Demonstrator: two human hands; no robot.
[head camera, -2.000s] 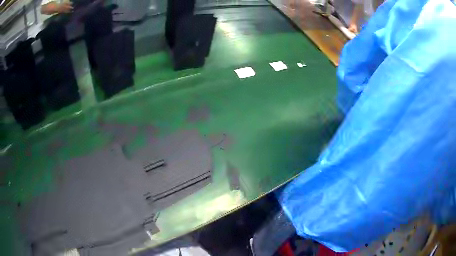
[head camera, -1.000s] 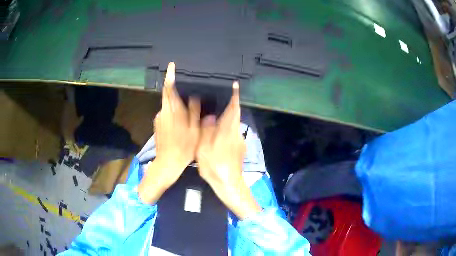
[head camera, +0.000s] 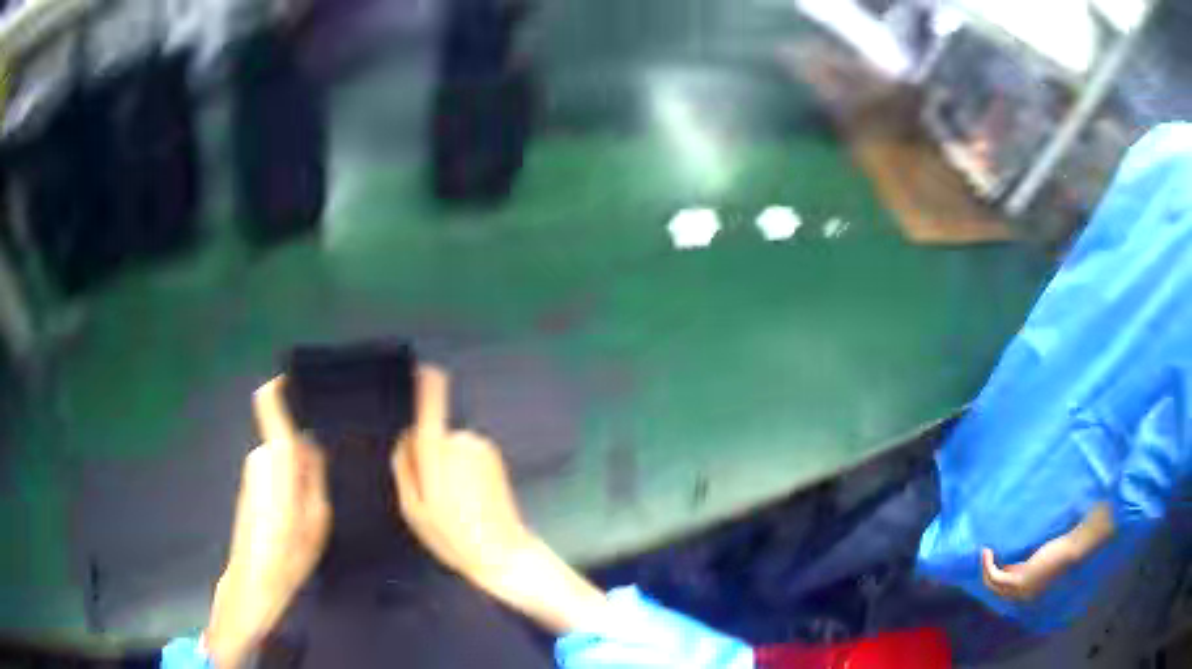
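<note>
A black folded insert (head camera: 360, 484) is held between my two hands above the bench, blurred by motion. Its upper end is folded, and its long panel runs down towards me. My left hand (head camera: 272, 523) grips its left side, with the thumb and a finger along the edge. My right hand (head camera: 458, 497) grips its right side, fingers pointing up. Dark grey flat die-cut blanks (head camera: 170, 484) lie on the green bench (head camera: 811, 327) behind and beside my hands. Their slots are too blurred to tell.
Several black folded inserts (head camera: 481, 131) stand at the far left of the bench. White paper squares (head camera: 694, 228) lie mid-bench. A brown board (head camera: 922, 190) is at the far right end. A person in a blue smock (head camera: 1072, 418) is at the right. A red stool (head camera: 863, 652) shows at the bottom edge.
My hands and the black insert have moved from over my lap to above the bench and its blanks. The view has swung up, showing the standing inserts and a neighbour's hand.
</note>
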